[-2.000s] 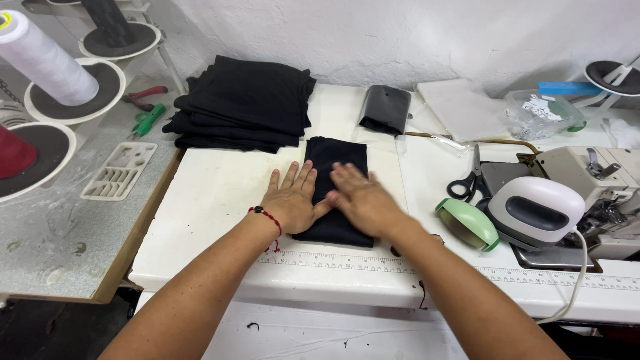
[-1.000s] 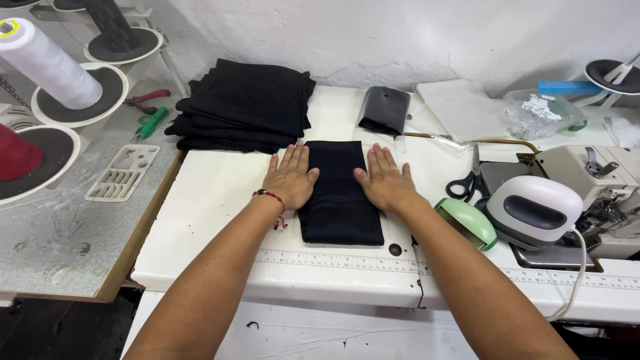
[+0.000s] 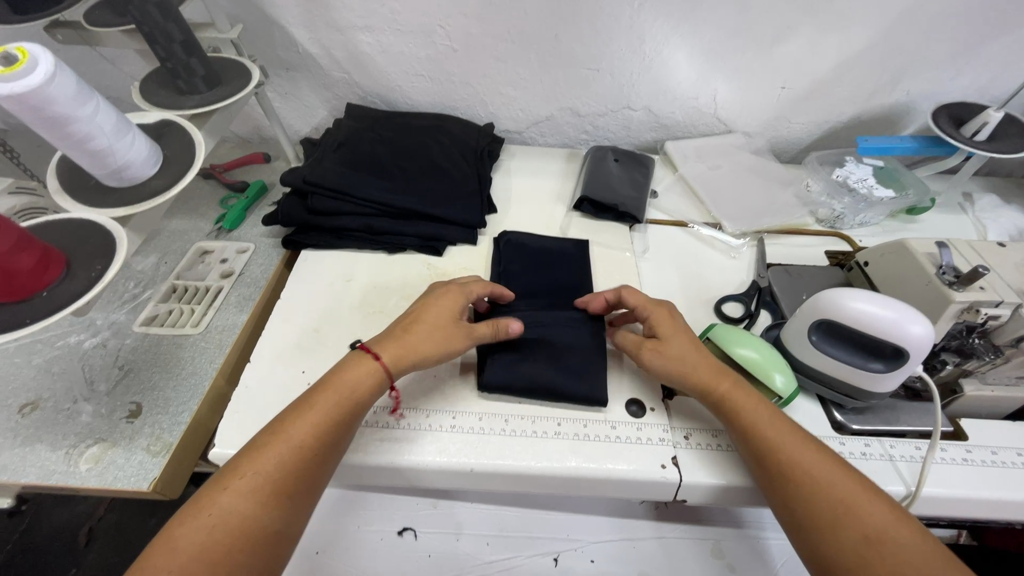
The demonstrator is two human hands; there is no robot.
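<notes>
A folded black fabric piece (image 3: 544, 360) lies flat on the white table (image 3: 360, 320), with a crease across its middle. My left hand (image 3: 448, 324) is at its left edge, thumb on the cloth and fingers curled. On the opposite edge my right hand (image 3: 652, 332) touches the cloth with its index fingertip, the other fingers bent. Whether either hand pinches the fabric cannot be told. Behind to the left rises a stack of folded black fabric (image 3: 392, 176). A black folded item in a clear plastic bag (image 3: 614, 184) lies beyond the cloth.
Right of my hands are black-handled scissors (image 3: 748, 300), a green case (image 3: 752, 364), a white mini heat press (image 3: 860, 344) and a sewing machine (image 3: 952, 272). A measuring tape (image 3: 544, 424) runs along the front edge. Thread cones (image 3: 88, 120) and green snips (image 3: 240, 206) are at left.
Both hands rested flat beside the cloth a second ago; now their fingers are bent at its edges, lower down. Two seconds ago the hands lay over the cloth.
</notes>
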